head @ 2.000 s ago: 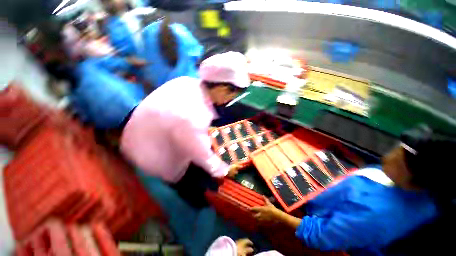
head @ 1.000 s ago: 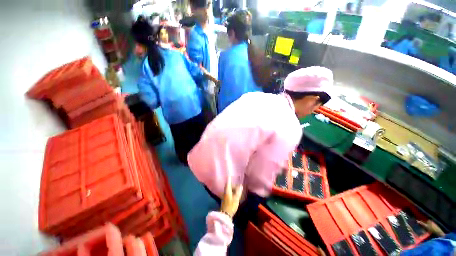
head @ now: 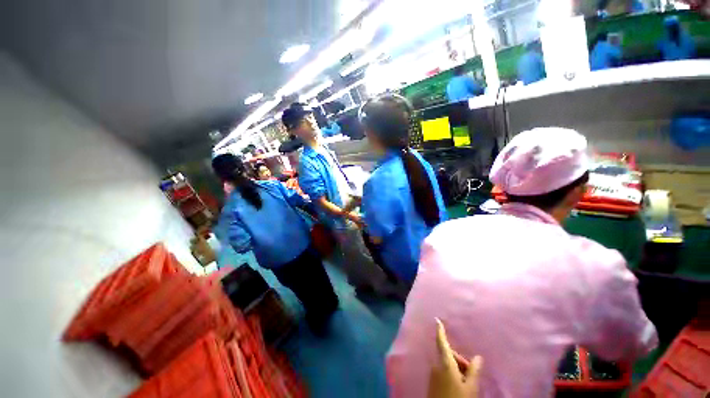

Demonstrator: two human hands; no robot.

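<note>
My left hand (head: 453,373) shows at the bottom edge, partly cut off, fingers up and apart and nothing in it. It is in front of the back of a person in a pink smock and cap (head: 514,288); whether it touches them I cannot tell. My right hand is not in view. Past that person's side, part of a red tray (head: 595,384) with dark slabs in its pockets shows at the bottom. Another red tray (head: 681,365) is cut off at the lower right.
Stacked red trays (head: 167,311) stand by the white wall at left. Three people in blue smocks (head: 272,221) stand on the blue aisle floor (head: 354,346) ahead. A black box (head: 245,286) is beside the stacks. The green bench at right holds a red tray with white items (head: 611,186).
The view has lifted and shifted, so the trays on the right have mostly dropped out of view. The person in pink appears larger and closer. My left hand is now lower and further right in the picture.
</note>
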